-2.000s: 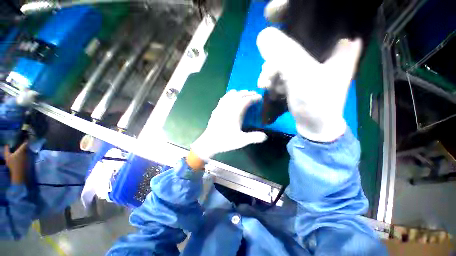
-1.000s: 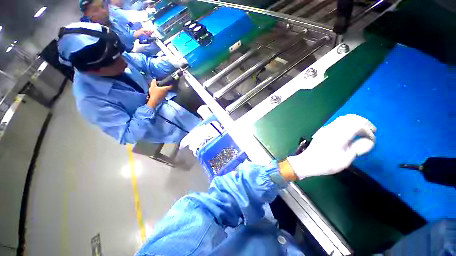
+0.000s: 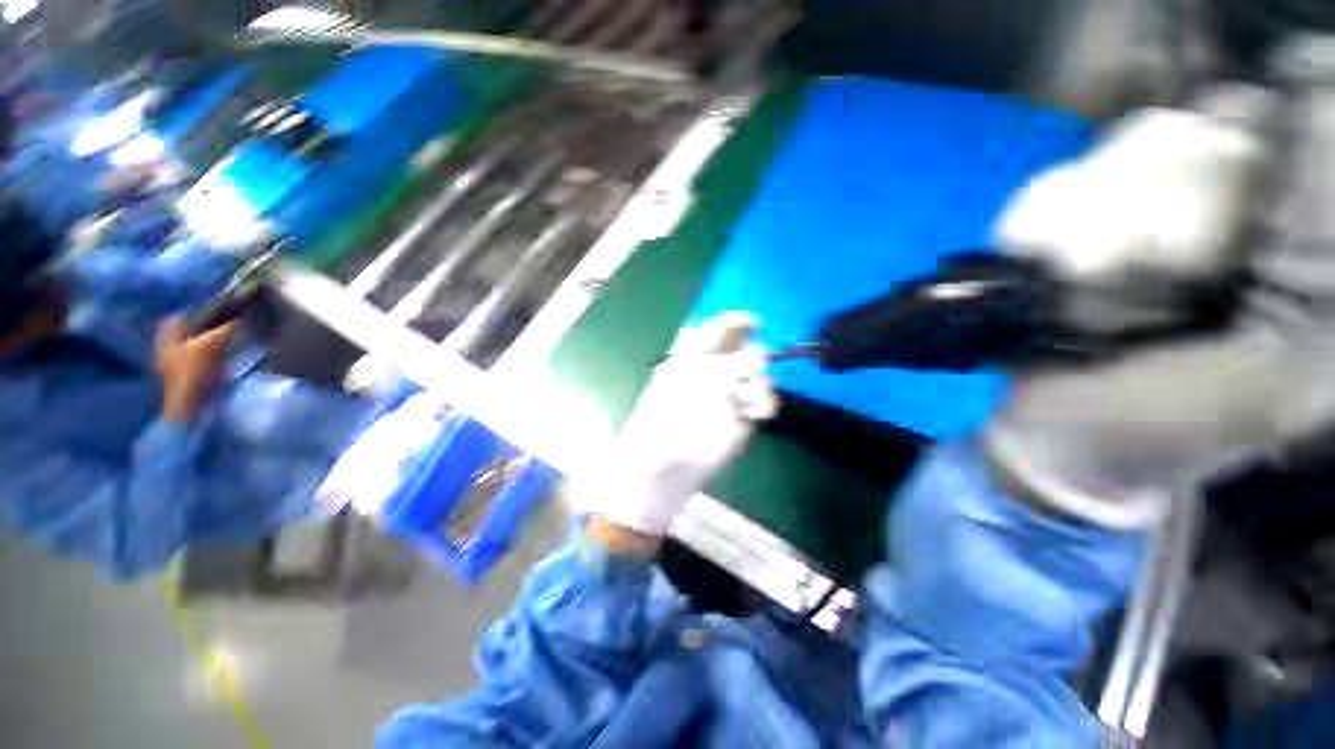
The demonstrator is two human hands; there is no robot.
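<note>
The blue-filmed enclosure [image 3: 864,205] lies in front of me on the green mat [image 3: 791,490]. My right hand [image 3: 1135,198], in a white glove, is wrapped around the black electric screwdriver [image 3: 937,322], which is held roughly level above the enclosure with its nose pointing left. My left hand [image 3: 685,424], also in a white glove, is at the enclosure's near left corner. Its fingers are curled together at the tip of the screwdriver bit [image 3: 795,353]. Blur hides whether a screw is between the fingertips. The picture is blurred, most of all around my right hand.
A small blue screw bin [image 3: 439,490] hangs at the line's edge, left of my left arm. Silver rollers [image 3: 476,256] lie beyond the pale rail on the left. Another blue unit [image 3: 374,110] stands farther up the line. A person in a blue smock [image 3: 88,454] is at the far left.
The view has swung back right. My right hand, out of view a second ago, now shows on the screwdriver. The bit and my left fingers, apart before, are now together.
</note>
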